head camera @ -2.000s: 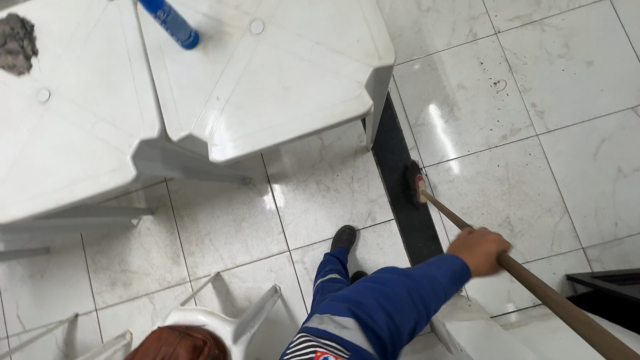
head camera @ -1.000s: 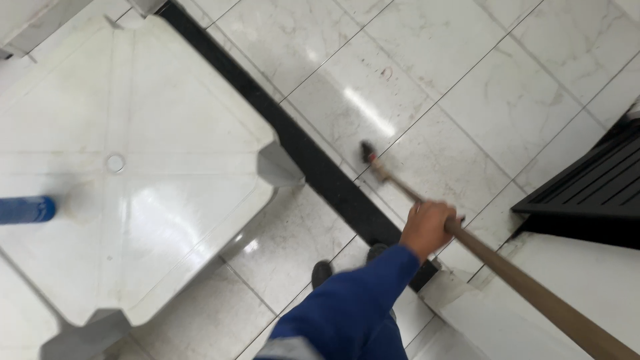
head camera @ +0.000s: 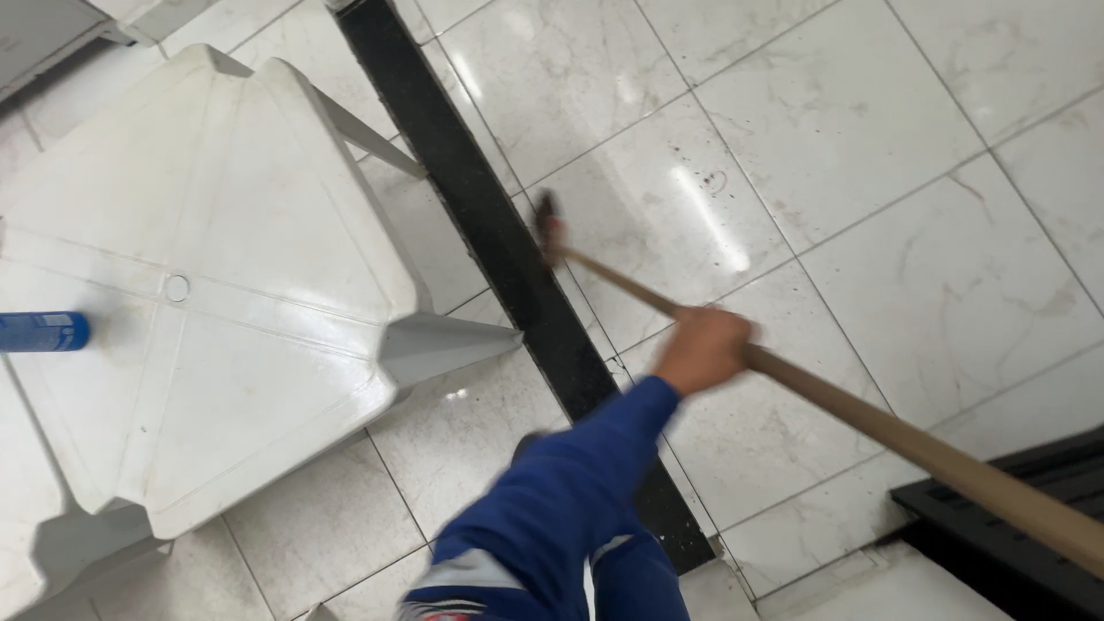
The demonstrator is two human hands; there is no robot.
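Note:
My left hand [head camera: 705,349], below a blue sleeve, is closed around the wooden handle of a long-handled broom or brush [head camera: 548,226]. Its small dark head is blurred and lies at the right edge of a black floor strip [head camera: 466,198]. Past my hand the handle runs to the lower right and leaves the frame. My right hand is out of view. Scattered dark specks [head camera: 707,179] and a faint reddish mark lie on the pale floor tiles right of the head.
A white plastic table [head camera: 259,198] stands at the left, one leg reaching the black strip. A blue cylindrical container [head camera: 43,331] lies on it. Part of another white table [head camera: 21,483] adjoins at the lower left. A black slatted object [head camera: 1035,509] is at the lower right.
The view has shifted a lot. The broom head was over the black strip two seconds ago, then on the tiles to its right, and is now at the strip's edge. My left hand has kept its grip.

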